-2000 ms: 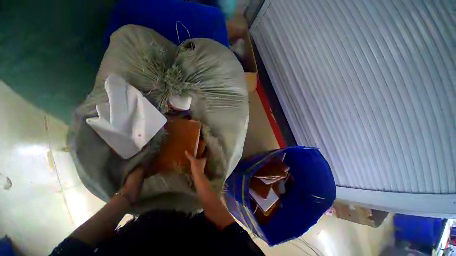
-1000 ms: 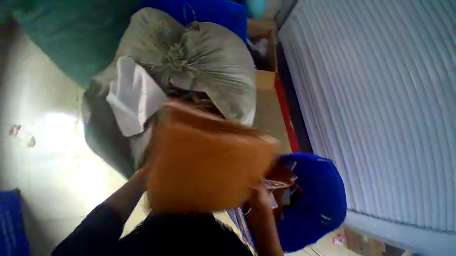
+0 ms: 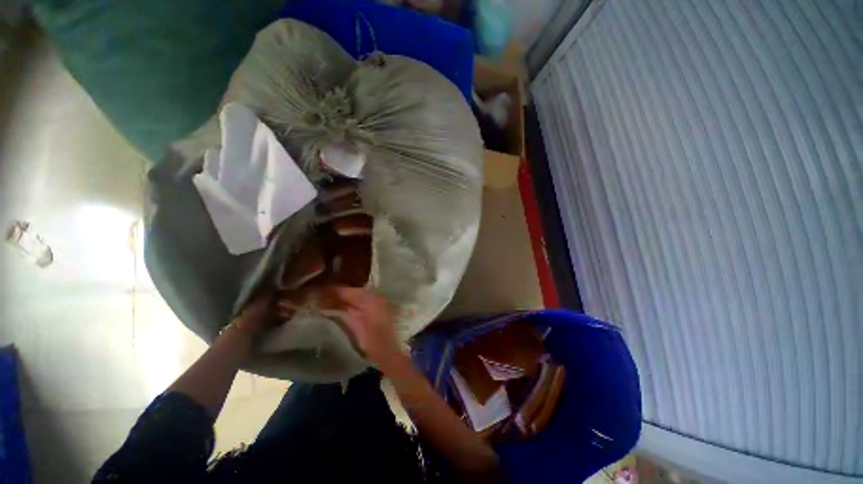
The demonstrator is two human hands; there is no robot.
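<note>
The grey-beige woven sack [image 3: 426, 189] bulges in front of me, with a torn opening in its side. Brown leather-like pieces [image 3: 350, 257] lie inside the opening. My left hand [image 3: 257, 312] is at the opening's lower left edge, its fingers partly hidden. My right hand [image 3: 367, 319] reaches over the lower edge of the opening, slightly blurred. What either hand grips is unclear. The blue bin [image 3: 601, 378] stands to the right of the sack and holds brown pieces [image 3: 501, 354], some with white faces or edges.
A folded white sheet [image 3: 254, 184] rests on the sack's upper left. A green sack [image 3: 132, 66] stands at the upper left and a blue container [image 3: 426, 38] behind. A cardboard box [image 3: 501, 109] stands beside the ribbed shutter [image 3: 710, 189].
The large brown stack held in both hands one second ago is gone from them. Both hands are back at the sack opening. Brown pieces in the blue bin are arranged differently.
</note>
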